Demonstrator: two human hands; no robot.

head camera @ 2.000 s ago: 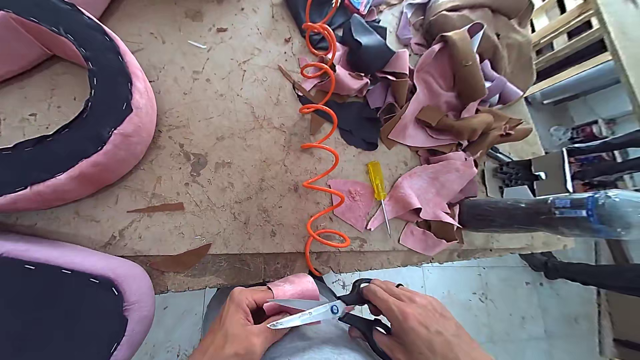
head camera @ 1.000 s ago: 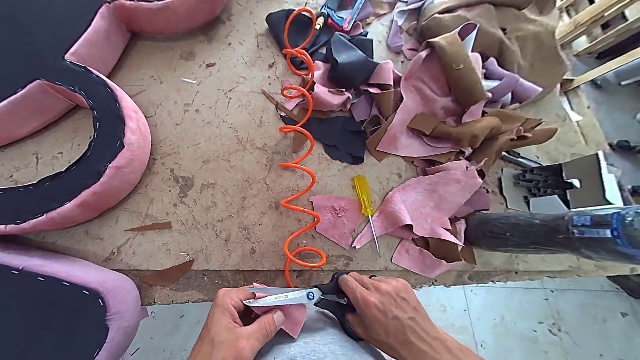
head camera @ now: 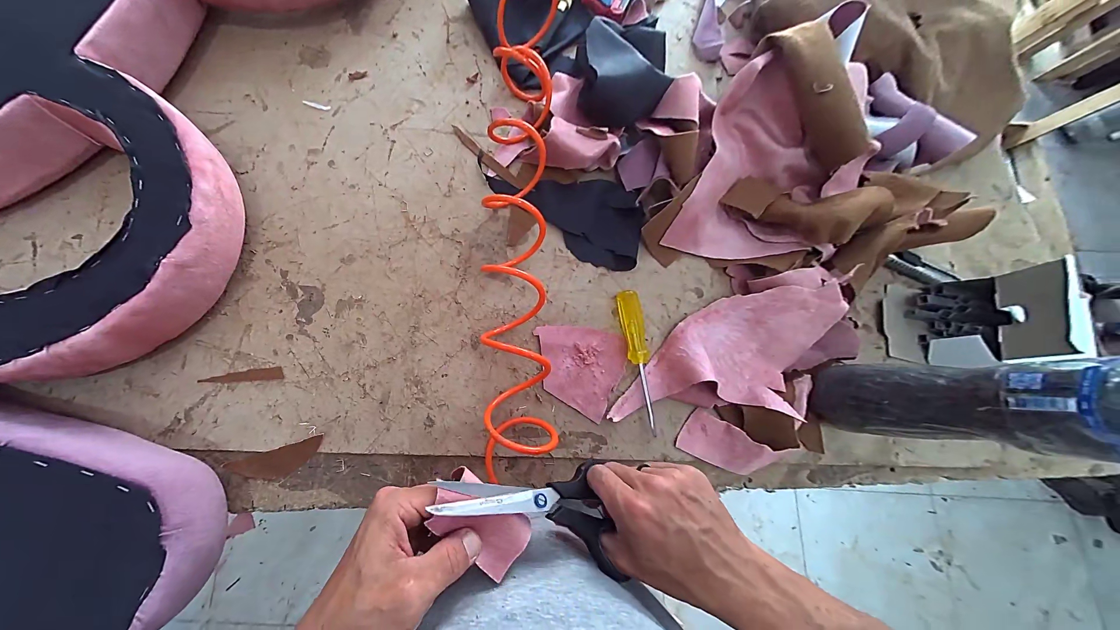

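Observation:
My left hand (head camera: 407,560) pinches a small scrap of pink leather (head camera: 499,538) between thumb and fingers, just off the table's front edge. In my right hand (head camera: 665,525) are black-handled scissors (head camera: 507,502); their blades lie slightly apart across the scrap, close to my left fingertips. Behind the hands, a coiled orange air hose (head camera: 516,346) runs up the table. To its right rest a flat pink leather piece (head camera: 582,363) and a yellow-handled screwdriver (head camera: 634,337), whose tip points toward me.
Stapled upholstered parts in pink (head camera: 214,236) and lilac (head camera: 197,499) occupy the left side. Pink, brown and black leather scraps (head camera: 761,149) are heaped at the back right. A dark wrapped roll (head camera: 910,401) and an open cardboard box (head camera: 1041,306) lie at the right.
The pink scrap has been turned in my left hand and now hangs lower, with more of it showing below the blades. My right hand has kept hold of the scissors.

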